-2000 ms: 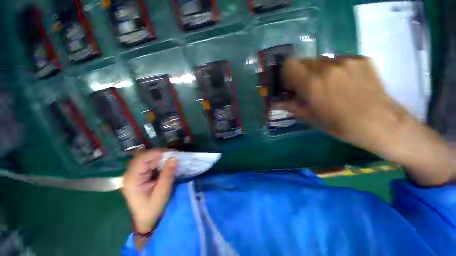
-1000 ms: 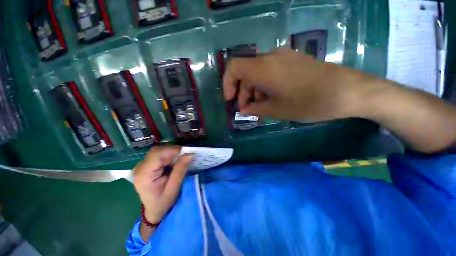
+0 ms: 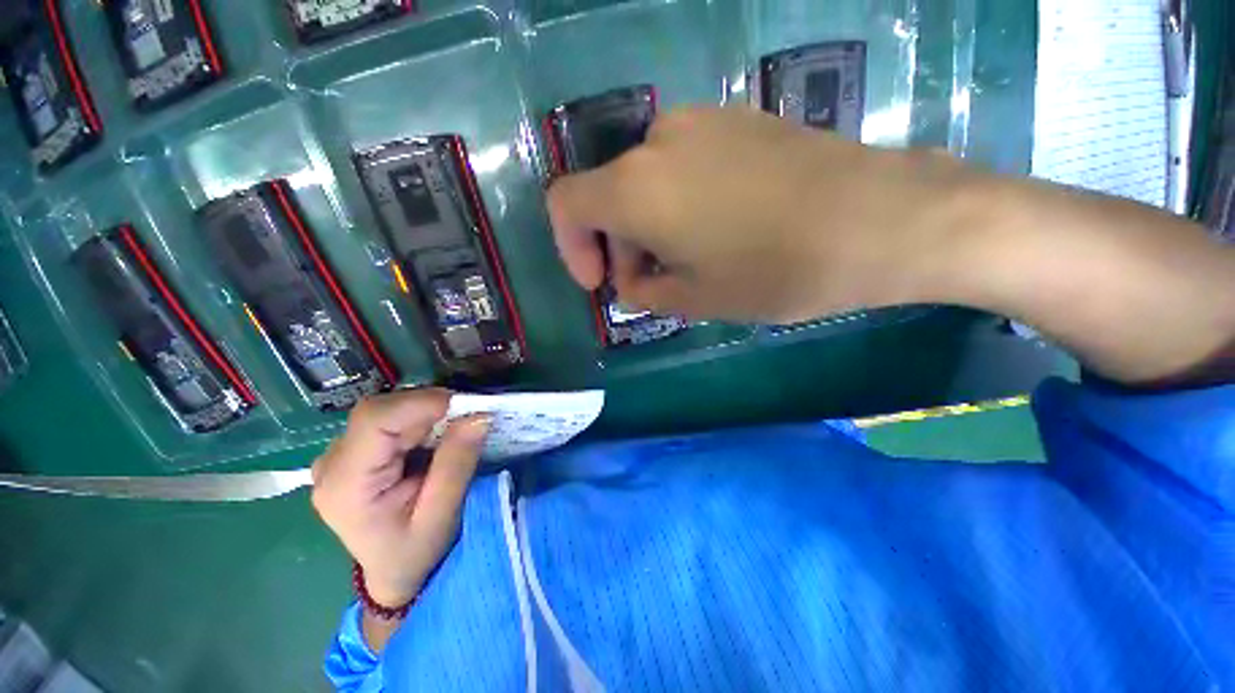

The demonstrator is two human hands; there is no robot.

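Observation:
My left hand (image 3: 400,467) pinches a white label strip (image 3: 535,420) with small black print. The strip's blank ribbon trails off to the left edge. My right hand (image 3: 704,217) is over a phone (image 3: 596,129), fingertips down at its lower part, where a white label (image 3: 631,320) shows just below the fingers. The fingers and palm hide the phone's middle; whether they pinch anything is hidden. Another phone (image 3: 440,251) with red side edges and an open back lies left of it in a clear tray (image 3: 515,196).
Several more phones (image 3: 298,298) lie in the tray pockets, in two rows. One phone (image 3: 813,88) is partly behind my right forearm. A lined record sheet (image 3: 1104,108) with a pen (image 3: 1176,48) is at the upper right. Yellow tape (image 3: 948,410) shows beyond the bench edge.
My right hand has moved from the rightmost near-row phone to the one left of it and stays there, now lower on it. My left hand still holds the strip. The view has shifted.

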